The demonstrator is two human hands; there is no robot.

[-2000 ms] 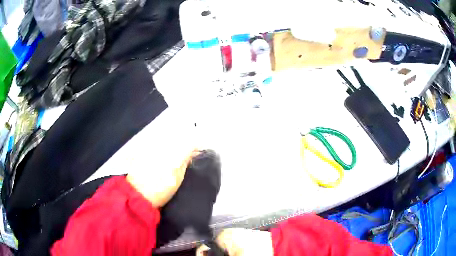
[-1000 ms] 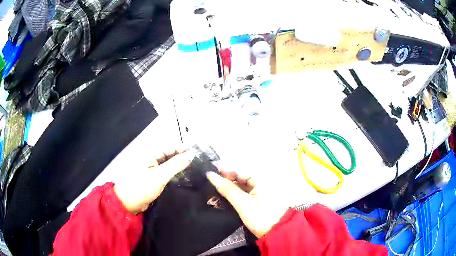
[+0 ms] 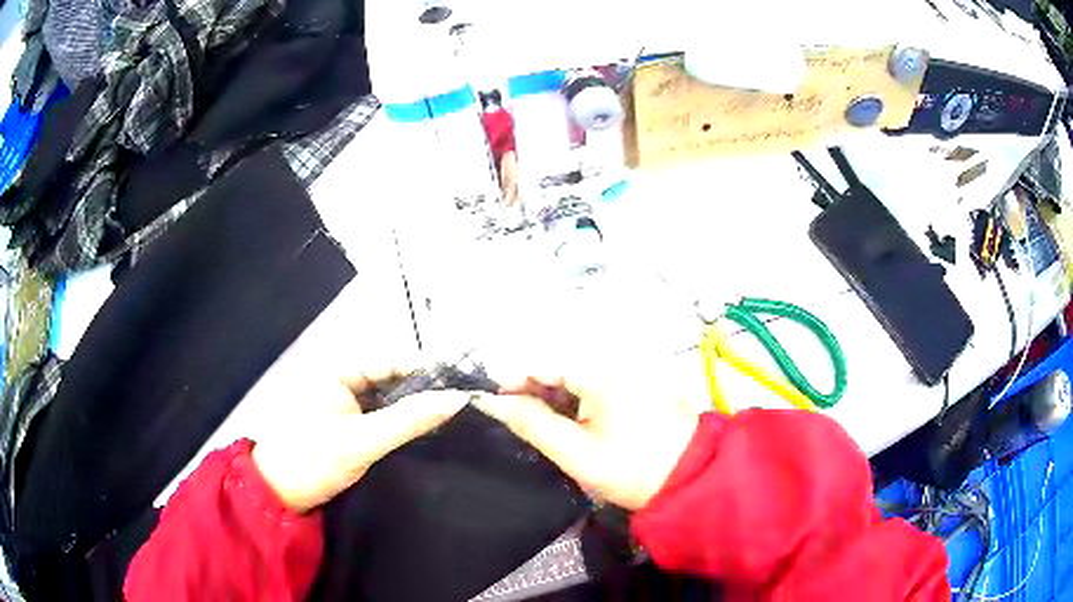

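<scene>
A black garment piece (image 3: 441,506) hangs over the table's front edge, with a plaid strip (image 3: 438,379) along its top edge. My left hand (image 3: 341,441) pinches this edge from the left, thumb on top. My right hand (image 3: 600,435) pinches it from the right. The two thumb tips nearly meet at the edge. The fingers under the cloth are partly hidden. The cloth is in front of the sewing machine's needle area (image 3: 512,212), apart from it.
Scissors with green and yellow handles (image 3: 812,353) lie right of my right hand. A black two-pronged device (image 3: 894,282) lies further right. Another black cloth panel (image 3: 177,376) lies at left, below piled plaid cloth (image 3: 153,106). A marked ruler strip (image 3: 541,570) runs along the front edge.
My right hand has come up from the table's front edge to the cloth's top edge beside my left hand. Since a second ago the plaid edge has been spread wider between the hands.
</scene>
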